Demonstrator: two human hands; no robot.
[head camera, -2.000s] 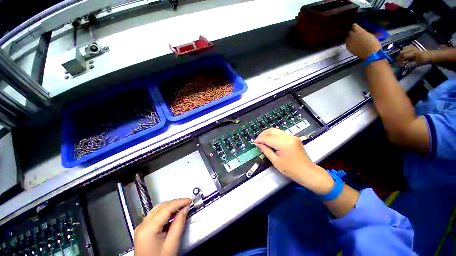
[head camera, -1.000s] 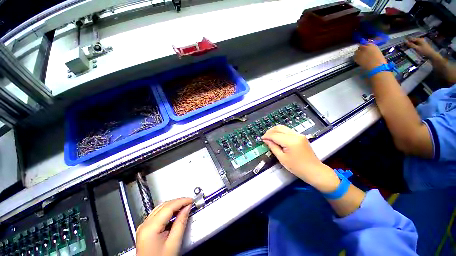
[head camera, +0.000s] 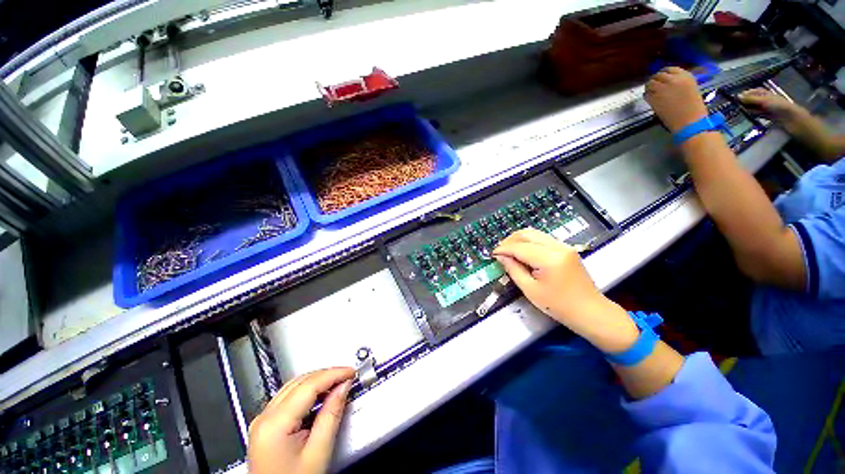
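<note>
My right hand (head camera: 547, 268), with a blue wrist strap (head camera: 639, 339), is over the middle of the green circuit board panel (head camera: 463, 283) in its black carrier (head camera: 422, 315). Its thumb and forefinger are pinched together at the board; a tiny pale tip shows there, too small to identify. My left hand (head camera: 301, 418) is at the conveyor's front edge, left of the carrier, beside a small metal bracket (head camera: 365, 367). Its thumb and forefinger are pinched near each other; whether something thin is between them cannot be told.
Two blue trays lie behind, one with silvery parts (head camera: 171, 264), one with orange-brown components (head camera: 375, 176). A second carrier's panel (head camera: 88, 444) is at lower left. A red holder (head camera: 359, 87) is on the white shelf. A neighbour's arms (head camera: 732, 190) and a brown-red bin (head camera: 607, 51) are at right.
The carriers have moved a little to the right along the conveyor. My right hand has moved slightly right with the panel, still pinched. My left hand has hardly moved.
</note>
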